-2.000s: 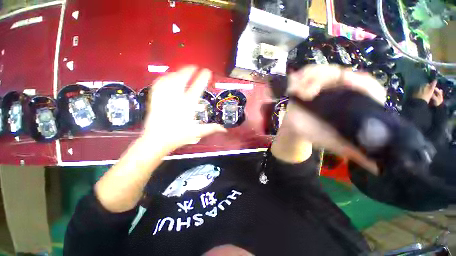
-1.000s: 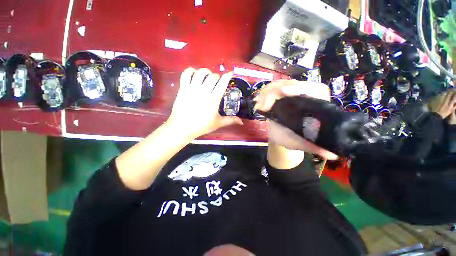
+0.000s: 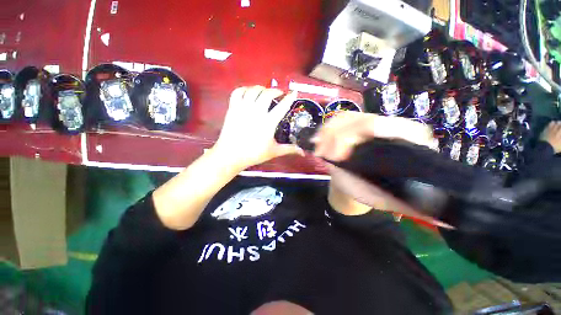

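Observation:
A round black housing [image 3: 302, 117] with a pale circuit board lies on the red bench in front of me. My left hand [image 3: 255, 126] rests at its left side, thumb and fingers around its edge. My right hand [image 3: 347, 138] is closed around a thick black electric screwdriver [image 3: 406, 172], blurred and tilted. The tool's front end is over the lower right of the housing's board; the bit and any screw cannot be made out. A second housing [image 3: 342, 107] sits just right of the first, partly hidden by my right hand.
Several housings [image 3: 163, 101] stand in a row at the left. The white-grey screw feeder [image 3: 375, 37] stands behind my right hand. Many housings [image 3: 450, 107] crowd the right side. Another person's hand [image 3: 552, 133] and dark sleeve show at the far right. A brown carton [image 3: 38, 212] is below the left edge.
My left hand has moved right and come to rest at the housing. My right hand has brought the screwdriver down over that housing. The camera view has shifted.

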